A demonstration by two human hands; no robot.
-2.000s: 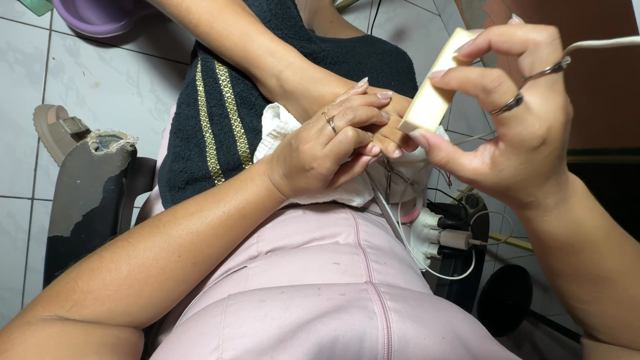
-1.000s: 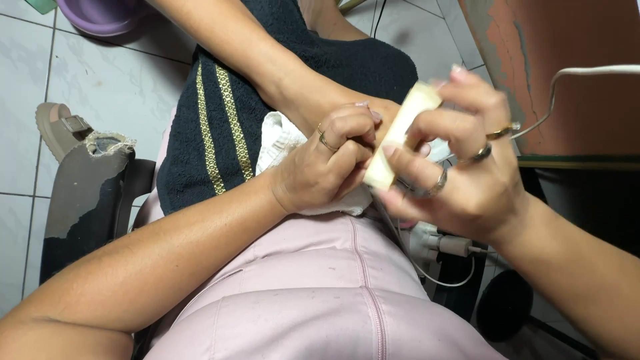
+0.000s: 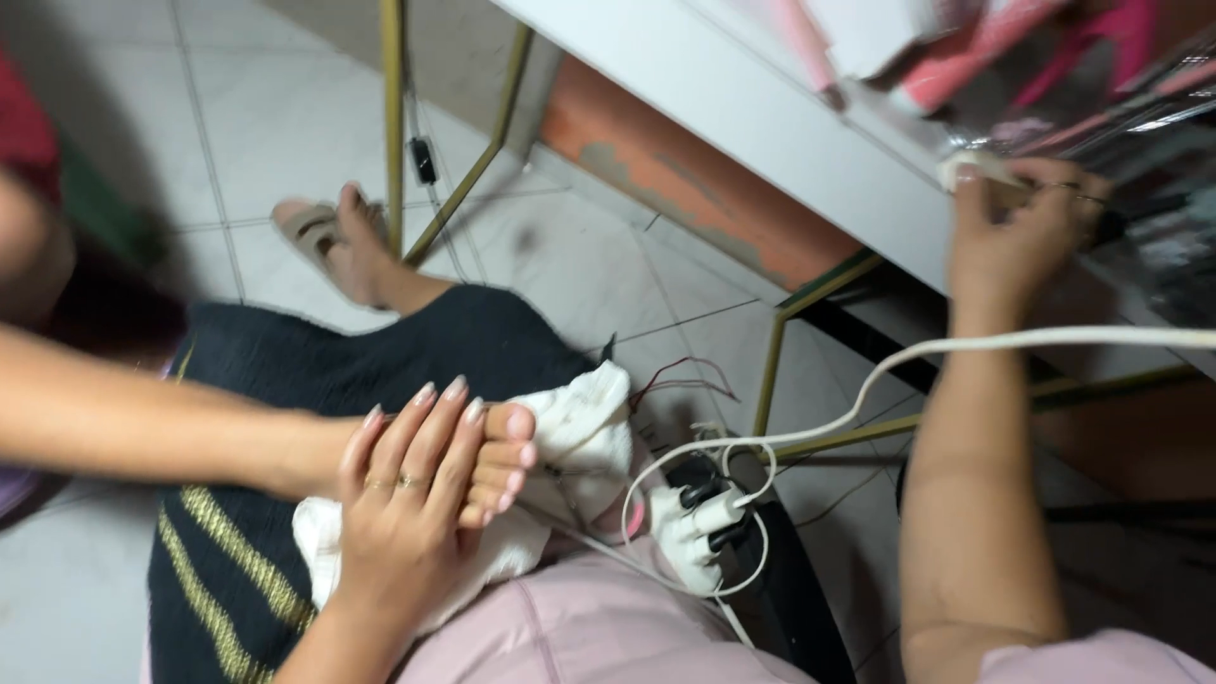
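Note:
My left hand (image 3: 413,503) lies across the top of another person's bare foot (image 3: 499,461), its fingers over the foot just behind the toes. The toenails look pale pink. Under the foot is a crumpled white cloth (image 3: 584,413), on a dark towel with gold stripes (image 3: 446,342) spread over my lap. Away at the upper right, my right hand (image 3: 1021,214) is at the edge of a white table (image 3: 760,114), with a pale nail buffer block (image 3: 983,171) between thumb and fingers; blur hides its outline.
Pink and clear plastic items (image 3: 978,66) lie on the table. A white cable (image 3: 855,380) runs across in front of my right forearm to a power strip with plugs (image 3: 693,532). Gold metal table legs (image 3: 774,370) and the person's other foot, in a sandal (image 3: 318,237), are beyond.
My right hand has moved away from the foot to the table with the block. My left hand now lies flatter over the foot. The view has swung toward the table.

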